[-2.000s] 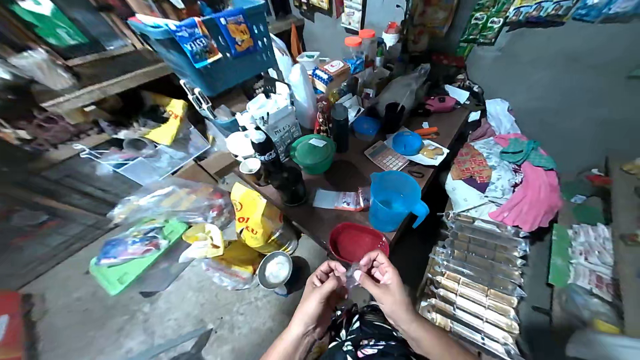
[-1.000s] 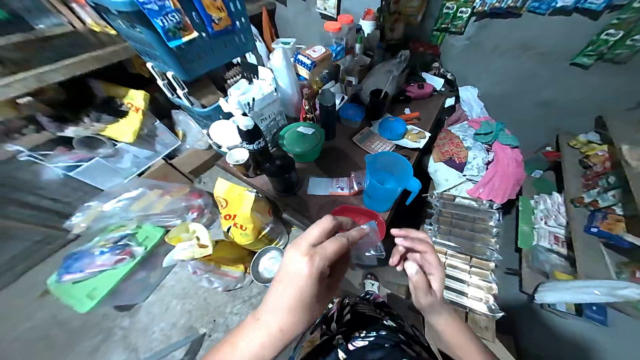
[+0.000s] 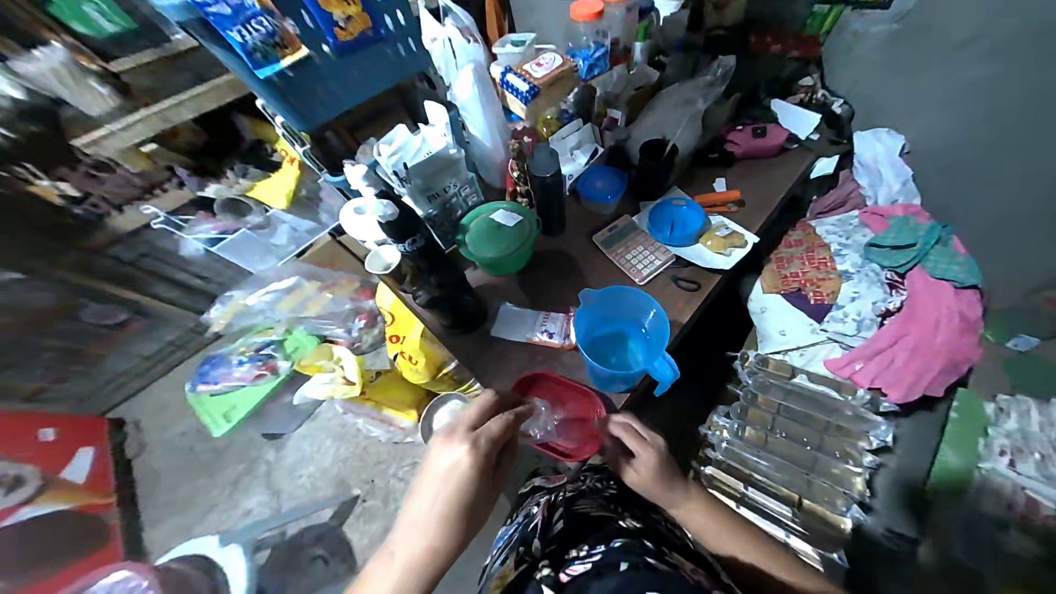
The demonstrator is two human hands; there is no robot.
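Note:
My left hand point(image 3: 487, 437) pinches a small clear plastic bag point(image 3: 540, 419) over a red plastic container point(image 3: 569, 412) at the table's near edge. My right hand point(image 3: 639, 454) is by the container's right rim, its fingers curled; whether they hold anything is hard to tell. Just behind the container stands a blue plastic pitcher point(image 3: 623, 338) with liquid in it, its handle toward the lower right. A packet of clear bags point(image 3: 535, 325) lies left of the pitcher. A metal bowl point(image 3: 444, 412) with white contents is partly behind my left hand.
The brown table point(image 3: 569, 268) also bears a green lidded bowl point(image 3: 497, 238), a calculator point(image 3: 634, 249), scissors point(image 3: 685, 283), a blue bowl point(image 3: 676, 221) and a dark bottle point(image 3: 433, 268). Clear-wrapped packs point(image 3: 792, 450) and piled cloths point(image 3: 907, 330) are at right. Yellow bags point(image 3: 412, 346) stand at left.
Both hands were close together two seconds ago and are now apart. The small bag, between the hands a second ago, is now over the red container in my left hand.

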